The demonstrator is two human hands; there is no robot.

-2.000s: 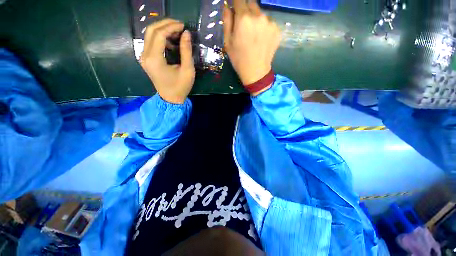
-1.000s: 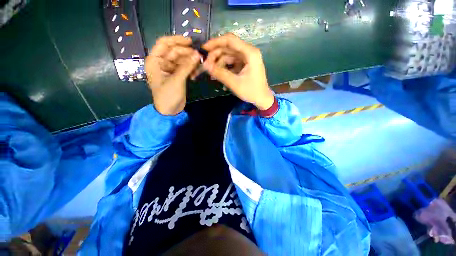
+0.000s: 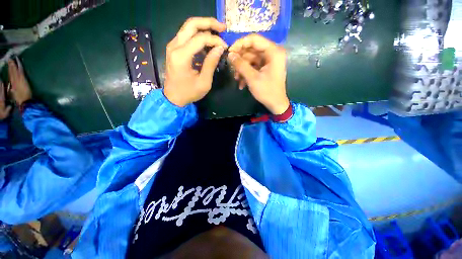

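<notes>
My left hand (image 3: 192,63) and my right hand (image 3: 261,71) meet at their fingertips above the green bench, just below the blue bin. They pinch a tiny dark component (image 3: 226,51) between them; fingers hide most of it. A black phone housing (image 3: 139,58) lies to the left of my left hand, its shiny board end towards me. A dark surface with an orange mark shows through the gap in my left hand's fingers; the hand hides the rest.
The blue bin (image 3: 286,21) holds many small pale bits. A loose pile of dark and silvery components (image 3: 349,20) lies to its right. A silvery pocketed tray (image 3: 430,83) is at far right. Another person's hand (image 3: 19,83) rests on the bench at far left.
Both hands left the second phone housing, met, and now sit slightly farther right. The bin and loose pile show more fully. Another person's hands have appeared at left.
</notes>
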